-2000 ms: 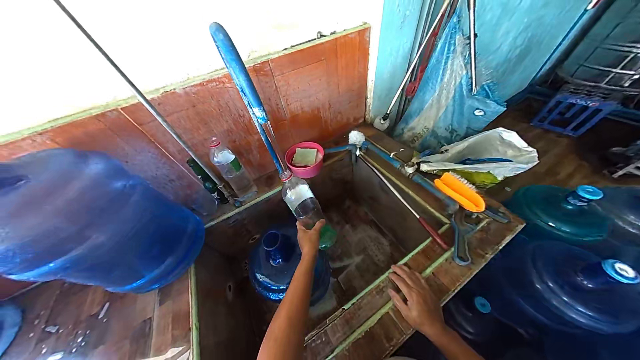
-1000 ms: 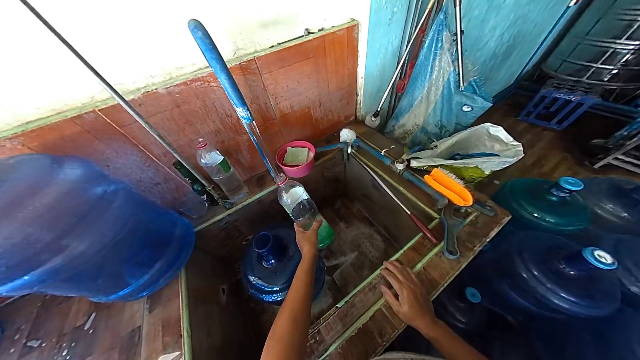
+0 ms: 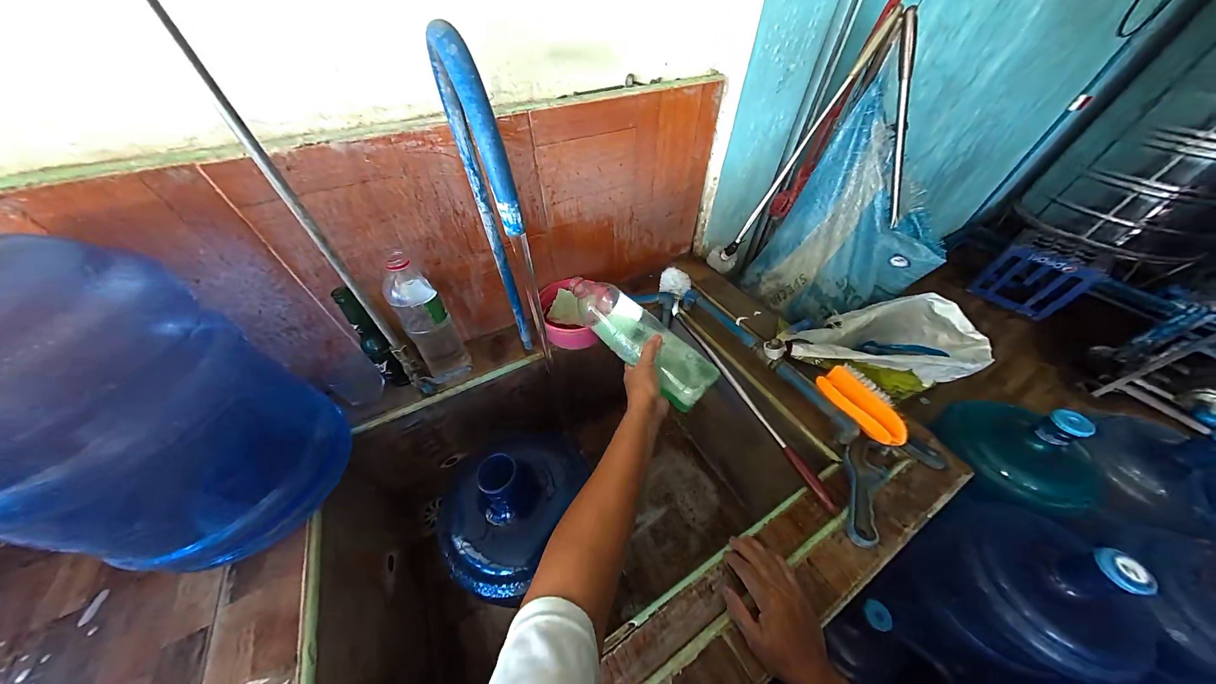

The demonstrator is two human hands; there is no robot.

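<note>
My left hand (image 3: 646, 380) grips a clear plastic bottle (image 3: 651, 342) with a green lower part, tilted above the tiled basin (image 3: 779, 503). The bottle's neck lies over the rim of a pink bowl (image 3: 570, 334) that holds a pale sponge or pad. Just left of the neck, water runs down from the blue curved pipe (image 3: 489, 142). My right hand (image 3: 774, 603) rests with spread fingers on the basin's front ledge and holds nothing. A large blue water jug (image 3: 508, 532) stands uncapped in the basin, below my left forearm.
Another blue jug (image 3: 142, 408) lies at the left. A clear bottle (image 3: 427, 323) and a green bottle (image 3: 366, 332) stand on the back ledge. An orange brush (image 3: 863, 406), a red-handled rod (image 3: 760, 408) and a white sack (image 3: 902, 342) lie right. Capped jugs (image 3: 1026, 589) stand lower right.
The bottle in my left hand has moved right, out from under the pipe, and tilts more. Falling water now shows below the pipe. My right hand stays on the ledge.
</note>
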